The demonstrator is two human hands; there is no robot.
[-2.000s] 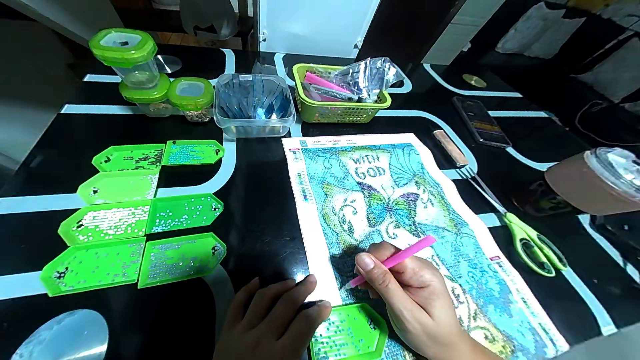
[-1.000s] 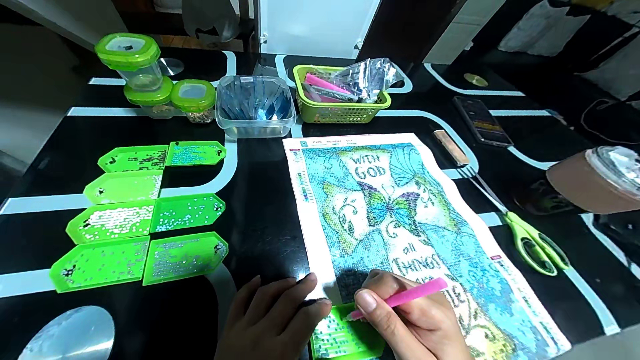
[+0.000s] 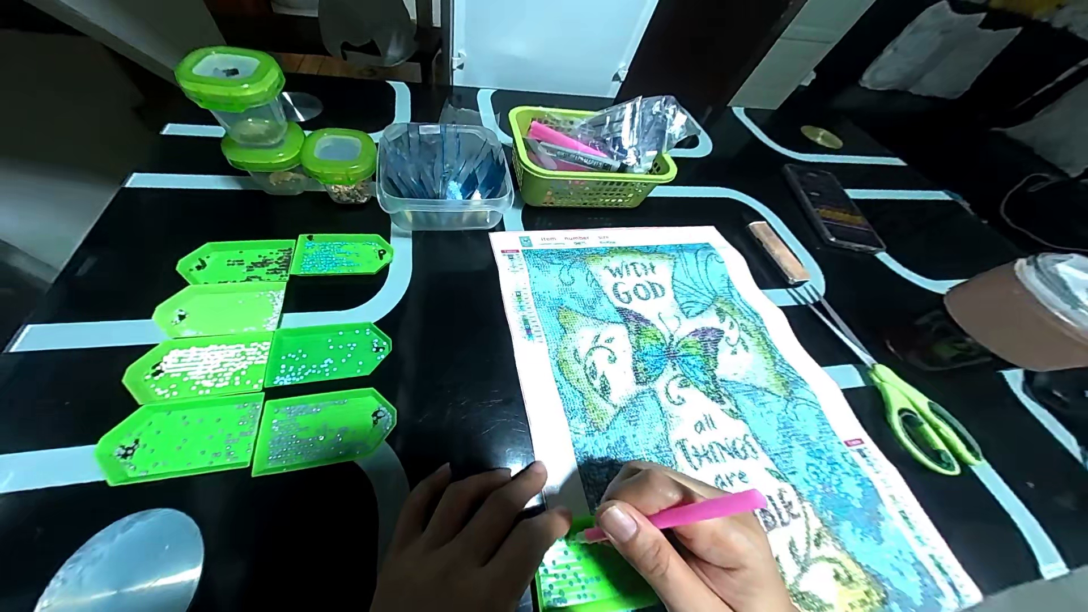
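Note:
My right hand (image 3: 693, 535) grips a pink diamond painting pen (image 3: 705, 512), its tip at a green bead tray (image 3: 586, 578) low in the head view. Beside that tray rests my left hand (image 3: 472, 535), fingers slightly spread, its thumb near the tray's upper left edge. Under and beyond my right hand lies a diamond painting canvas (image 3: 765, 374) with a butterfly, lettering and blue areas; part of its lower left is hidden by the hand. To the left, several green trays (image 3: 212, 310) hold small beads in different colours.
Lidded green containers (image 3: 255, 161), a clear plastic box of packets (image 3: 444, 204) and a green basket (image 3: 586, 191) stand at the back. Right of the canvas are a wooden block (image 3: 778, 253), scissors (image 3: 922, 416), a phone (image 3: 833, 208) and a cup with a brown lower part (image 3: 1016, 314).
My right hand has moved from the canvas's lower left down to the green tray, the pen still in it. My left hand has stayed about where it was.

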